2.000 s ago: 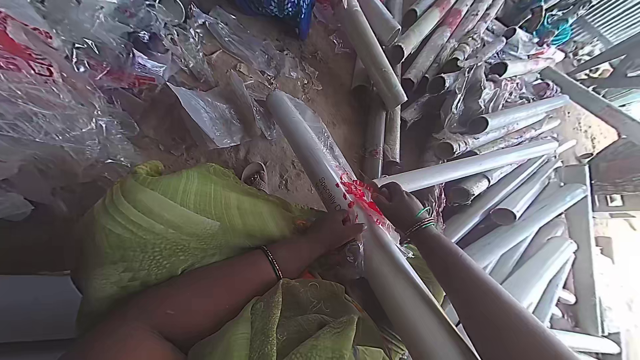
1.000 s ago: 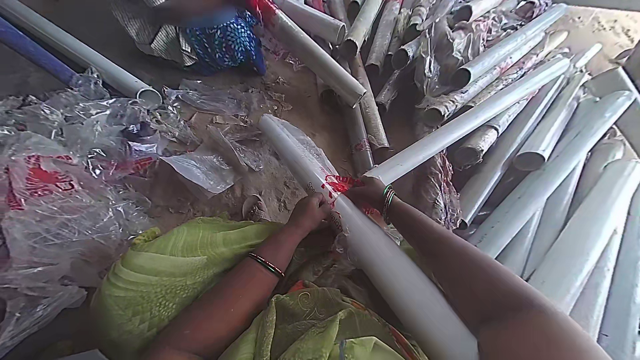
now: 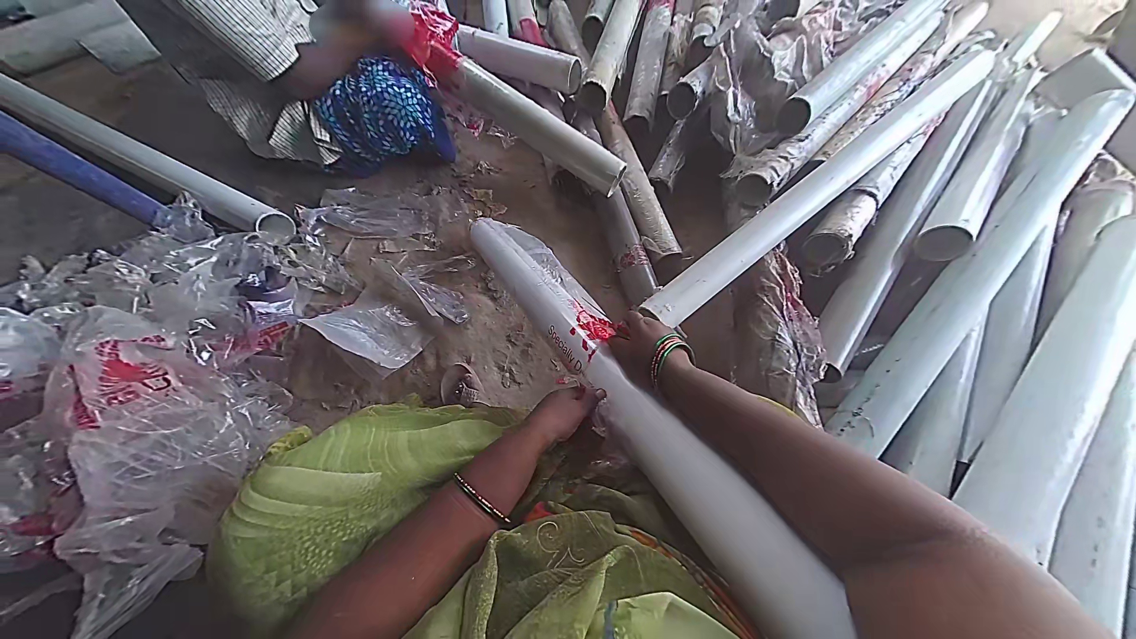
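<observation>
A white plastic pipe (image 3: 701, 488) slants across my lap, its far end over the dirt floor. Clear plastic film with red print (image 3: 568, 297) covers the pipe's far part. My left hand (image 3: 568, 413) pinches the film's edge on the pipe's left side. On the right side, my right hand (image 3: 641, 342) grips the film by the red print, close to the lower end of another white pipe (image 3: 799, 200). The fingertips of both hands are partly hidden.
Crumpled clear plastic film (image 3: 169, 426) is heaped at the left. Many pipes (image 3: 994, 302) lie piled at the right and back. Another person (image 3: 293, 80) sits at the upper left near a pipe (image 3: 541, 124) with red film. A blue pipe (image 3: 80, 169) lies far left.
The view has shifted, showing more of the left side and the other person. My left hand has moved a little down along the pipe, away from my right hand.
</observation>
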